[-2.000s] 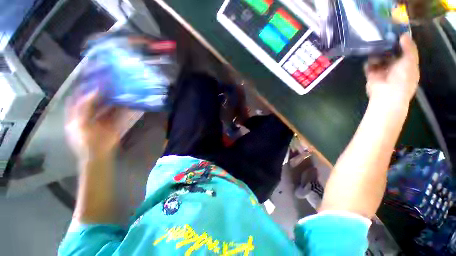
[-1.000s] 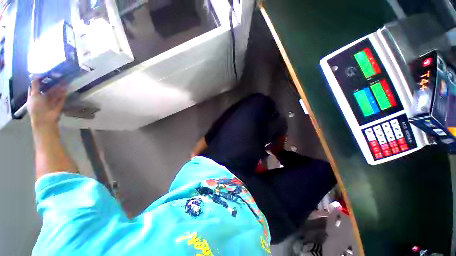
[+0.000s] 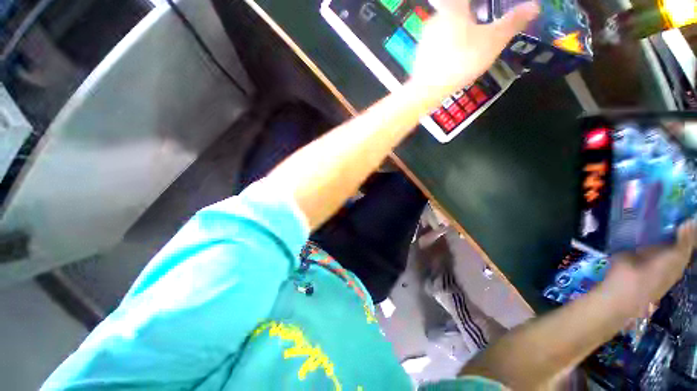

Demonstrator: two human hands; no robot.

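Note:
My left hand [image 3: 462,46] reaches across to the counting scale [image 3: 368,40] at the top. Its thumb lies on a dark blue product box [image 3: 562,34] over the scale; its other fingers are partly cut off by the top edge. My right hand [image 3: 653,267], slightly blurred, grips the lower edge of a second product box [image 3: 642,179] on the right. This box has a red mark and orange "T4"-like print and is held above the bench. My left forearm hides part of the scale's panel and keys. The scale's pan is mostly hidden.
More blue boxes [image 3: 577,276] are at the lower right of the green bench [image 3: 489,183], which has a wood-coloured edge. The white machine [image 3: 130,114] stands at the left. A yellow-lit object [image 3: 676,13] is at the top right. White scraps lie on the floor.
My left hand has left the box at the machine and come across to the box on the scale. My right hand has come into view holding another box. The view has turned towards the bench.

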